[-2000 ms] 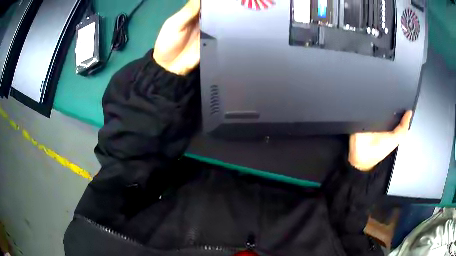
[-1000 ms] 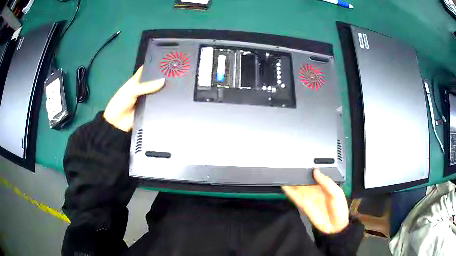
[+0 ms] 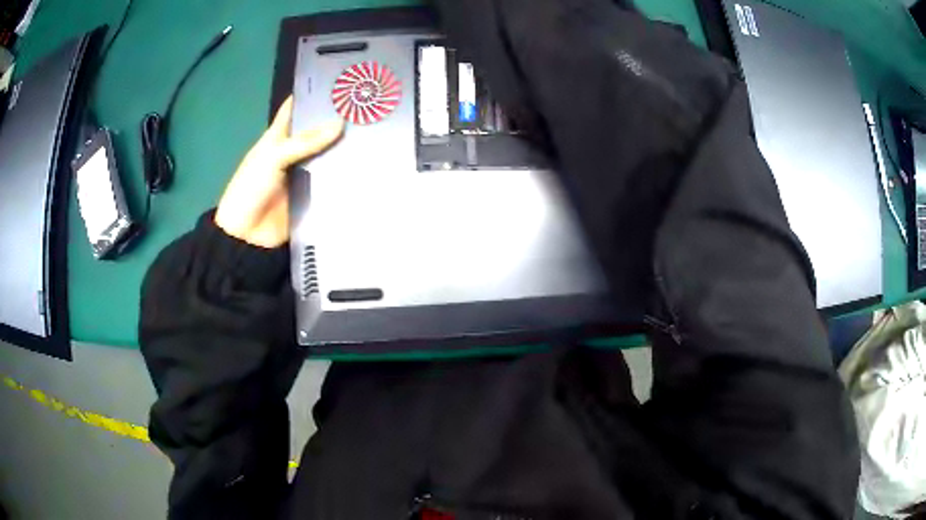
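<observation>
The dual-screen laptop lies bottom cover up over the black protective mat in front of me. Its vent window and one red-white fan-like pattern show. My left hand holds the laptop's left edge, thumb on the bottom cover and fingers at or under the edge. My right sleeve reaches across the laptop's right part and hides it, with the second fan pattern. My right hand is out of the picture, past the top edge or hidden by the sleeve.
A closed laptop lies on the right, another on the left. A power adapter with coiled cable is left of my hand on the green bench. A slim white bar and pale cloth are at the far right.
The laptop was raised and tilted, then lowered; it now lies nearly level. My right hand has left its front edge, and my right arm has swung up across it. My left hand keeps its hold.
</observation>
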